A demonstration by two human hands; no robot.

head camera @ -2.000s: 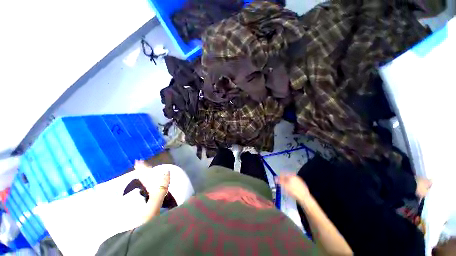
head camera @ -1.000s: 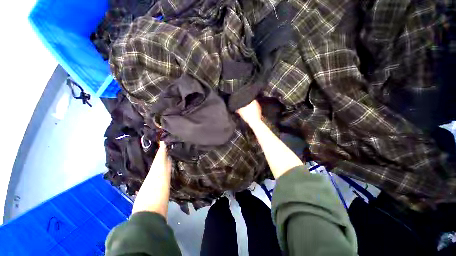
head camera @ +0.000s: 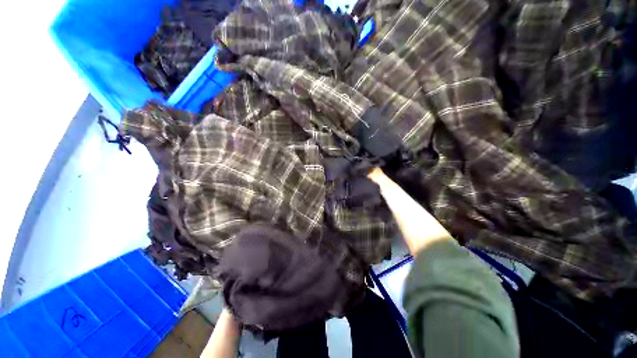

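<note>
A large heap of brown-black plaid garments [head camera: 237, 182] lies in front of me, with pale check lines. A smooth dark lining piece [head camera: 279, 273] bunches at the near side of the heap. My left hand is hidden under this lining; only the wrist and forearm show at the bottom. My right hand [head camera: 374, 173] reaches into the heap at centre, beside a dark lining fold, its fingers mostly hidden by cloth. I cannot tell how firmly either hand grips.
An open blue crate [head camera: 115, 42] with dark plaid cloth inside stands at the upper left. A blue ribbed crate [head camera: 91, 308] is at the lower left. More plaid cloth [head camera: 489, 140] spreads to the right. A blue metal frame [head camera: 391, 301] is near my legs.
The plaid cloth and lining at the left have come toward me, covering my left hand. My right hand has moved slightly right and nearer. More of the blue crate's inside shows.
</note>
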